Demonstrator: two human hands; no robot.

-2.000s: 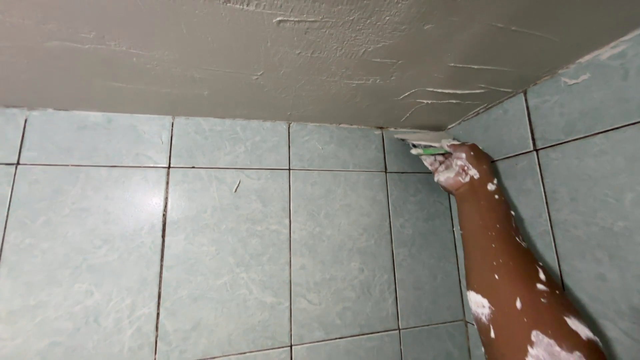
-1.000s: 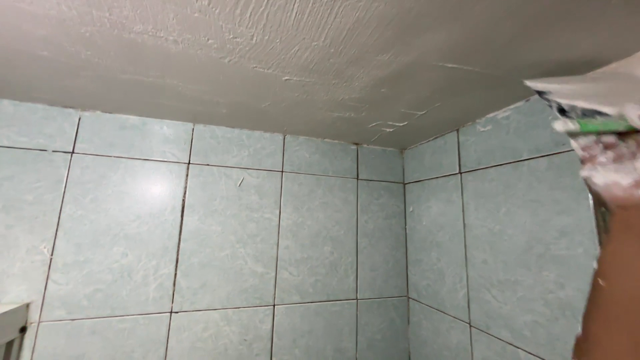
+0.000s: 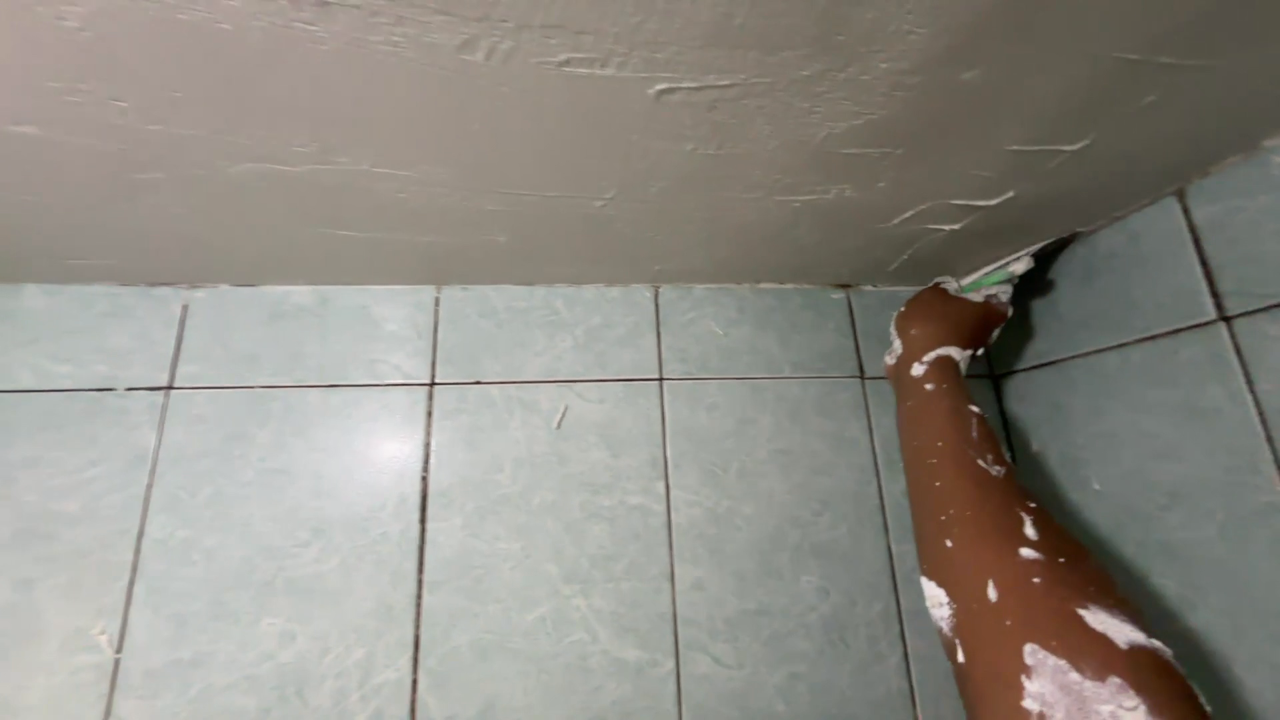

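My right hand [image 3: 945, 325] is raised into the corner where the two tiled walls meet the ceiling. It is closed around a putty knife [image 3: 1000, 275] with a green part showing; the blade is mostly hidden and lies close against the ceiling edge. White compound is smeared on the hand, wrist and forearm. Above, the grey ceiling [image 3: 450, 150] carries a skim coat with thin raised ridges, several of them just left of the hand. My left hand is out of view.
Light green tiles with dark joints cover the back wall [image 3: 540, 520] and the right wall [image 3: 1130, 430]. A small whitish fleck sticks to a back wall tile [image 3: 560, 416]. The ceiling meets both walls along a thin, uneven edge.
One second ago my right hand, with the tool, was out by the right wall; now it is at the corner, as it was two seconds ago. The view has shifted too.
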